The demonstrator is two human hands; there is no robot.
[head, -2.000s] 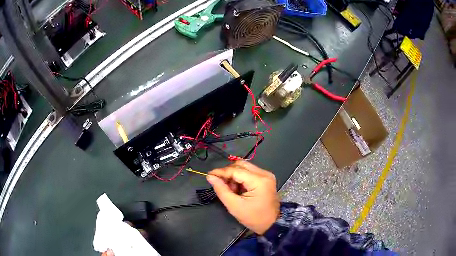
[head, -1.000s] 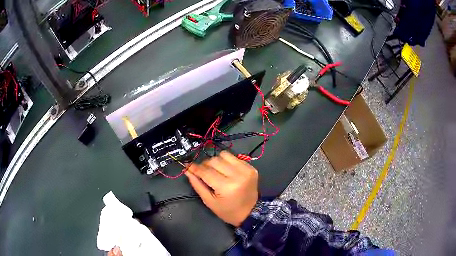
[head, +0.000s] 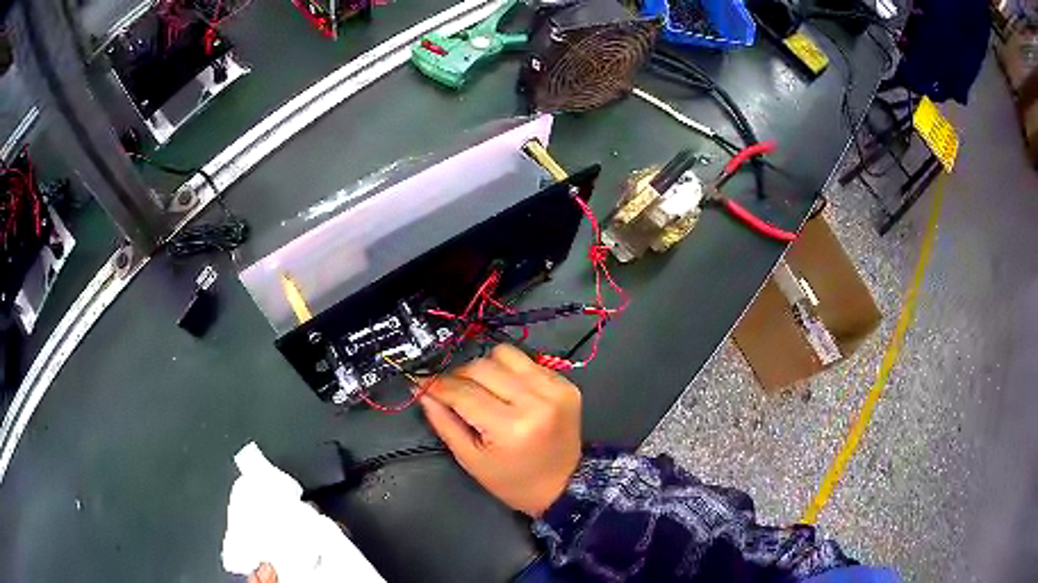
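Note:
My right hand (head: pixel 507 421) pinches a thin yellow stick (head: pixel 401 367) between thumb and forefinger. The stick's tip is at the silvery terminals (head: pixel 381 342) on the near left end of the black panel (head: pixel 455 268); whether it touches them I cannot tell. A translucent sheet (head: pixel 398 219) stands behind the panel, with brass-coloured standoffs (head: pixel 297 298) between. Red and black wires (head: pixel 487 305) hang tangled by the panel. My left hand (head: pixel 264 573) shows only as a fingertip at the bottom edge, on a crumpled white wipe (head: pixel 285 518).
A brass-coloured block (head: pixel 660 216) and red-handled pliers (head: pixel 754 216) lie right of the panel. Behind are a fan (head: pixel 592 63), a green tool (head: pixel 464 48) and a metal rail (head: pixel 285 100). A small black block (head: pixel 199 305) lies left. A cardboard box (head: pixel 806 305) is beyond the right edge.
My right hand has moved left and forward, bringing the stick from in front of the wires to the terminals. Over the last second it has barely moved. The view has shifted slightly.

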